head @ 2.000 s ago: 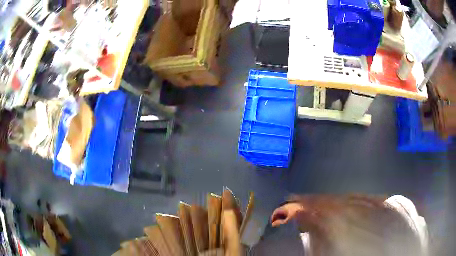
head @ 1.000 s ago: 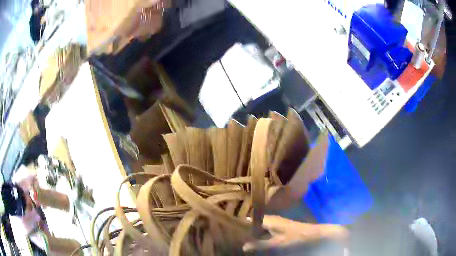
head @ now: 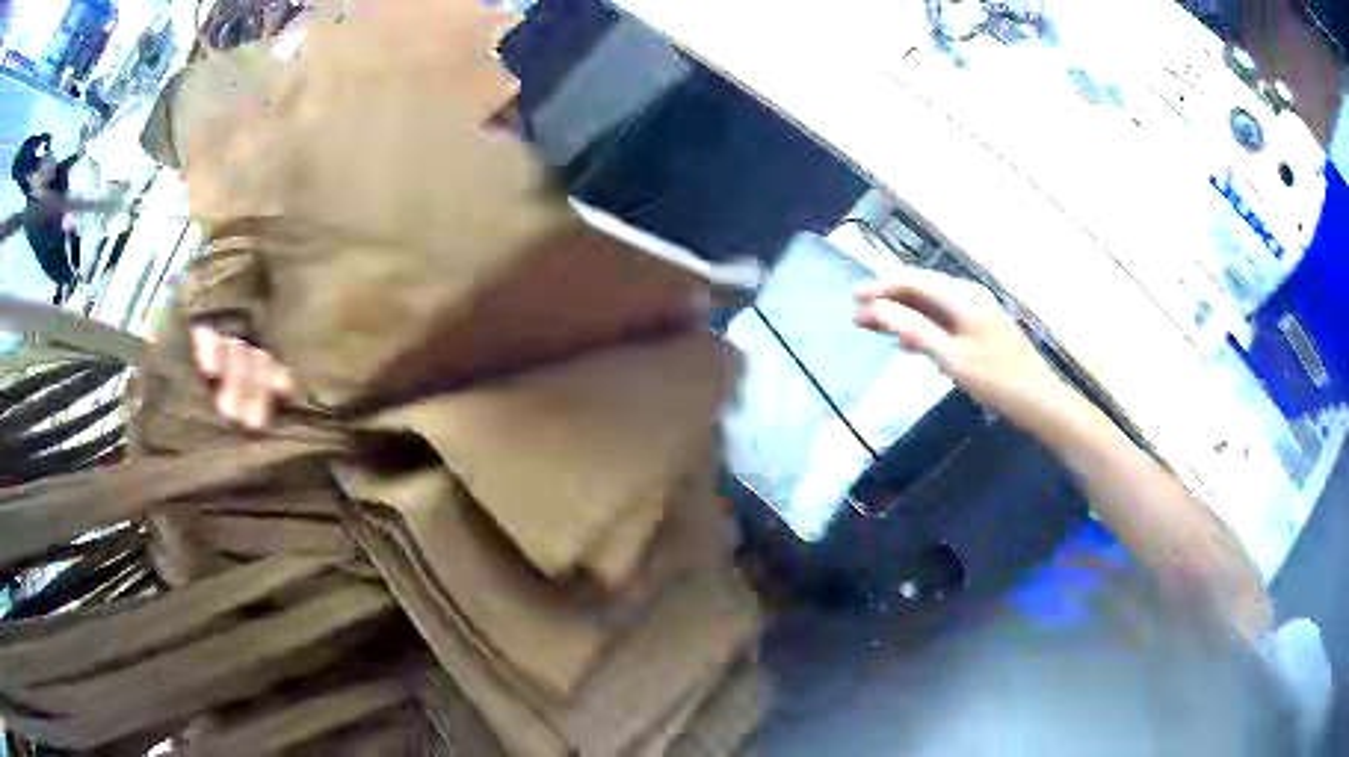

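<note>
A thick stack of brown bag panels [head: 444, 237] fills the left and middle of the view, its sheets fanned and overlapping. Long brown straps [head: 163, 636] lie across the lower left. My left hand [head: 240, 377] is at the left part of the stack, its fingers curled over a panel edge; the rest of the hand is hidden. My right hand [head: 947, 328] is held out right of the stack, empty, with fingers apart and slightly bent. It is in front of a white block-like thing with a dark line across it [head: 806, 385]. The panels are blurred.
A white machine table [head: 888, 133] runs diagonally from top middle to lower right. A white sewing machine head [head: 1184, 163] with blue lettering and a blue part [head: 1302, 348] stand on it. A blue object [head: 1073, 569] is below. A person in dark clothes [head: 48, 215] is at far left.
The view has turned and moved closer to the machine table. The panels now spread across the left. My right hand has left the bundle and is out to the right; my left hand has come into view.
</note>
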